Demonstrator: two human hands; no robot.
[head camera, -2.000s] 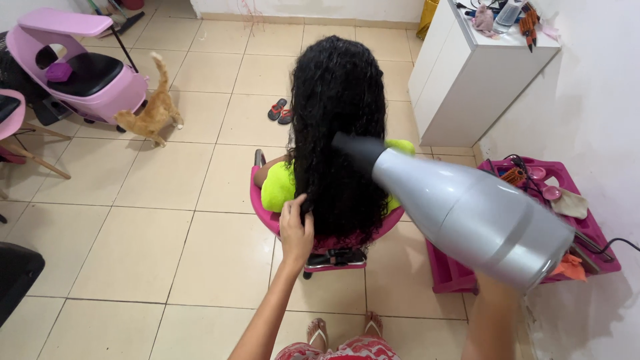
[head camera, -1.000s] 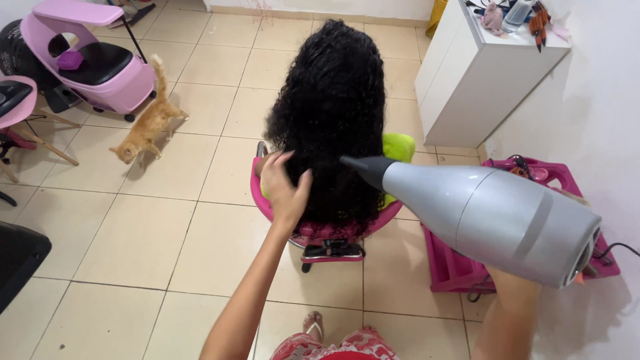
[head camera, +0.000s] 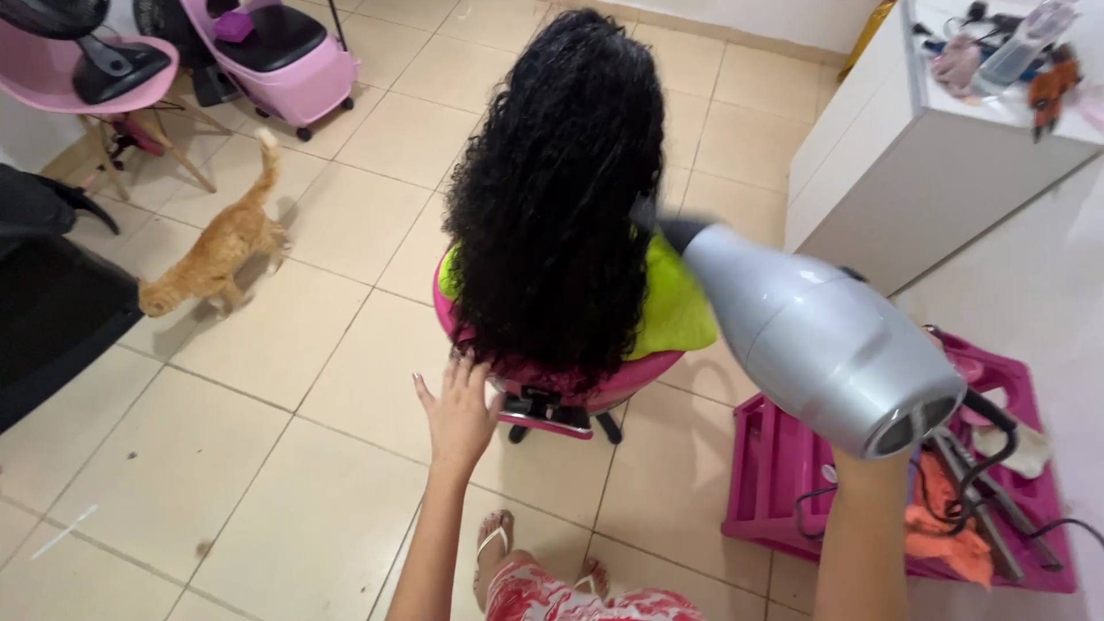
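A person sits facing away on a pink swivel chair (head camera: 595, 392), long black curly hair (head camera: 561, 198) hanging down the back over a lime-green towel (head camera: 677, 302). At the hair's lower left ends is my left hand (head camera: 460, 398), fingers spread, holding nothing; whether the fingertips touch the hair I cannot tell. My right hand (head camera: 875, 461), mostly hidden behind the silver hair dryer (head camera: 811, 336), grips it from below. The dryer's black nozzle (head camera: 686, 231) points left at the right side of the hair, close to it.
On the right stand a white cabinet (head camera: 871, 155) with combs and clips on top and a magenta trolley (head camera: 776, 466) holding flat irons, cords and an orange cloth. An orange cat (head camera: 228, 246) walks at left between a black chair (head camera: 52, 302) and a pink wheeled cart (head camera: 302, 82).
My left hand has come away from the hair's left side to its lower ends. The dryer has moved to the hair's right edge. The cat has walked left toward the black chair.
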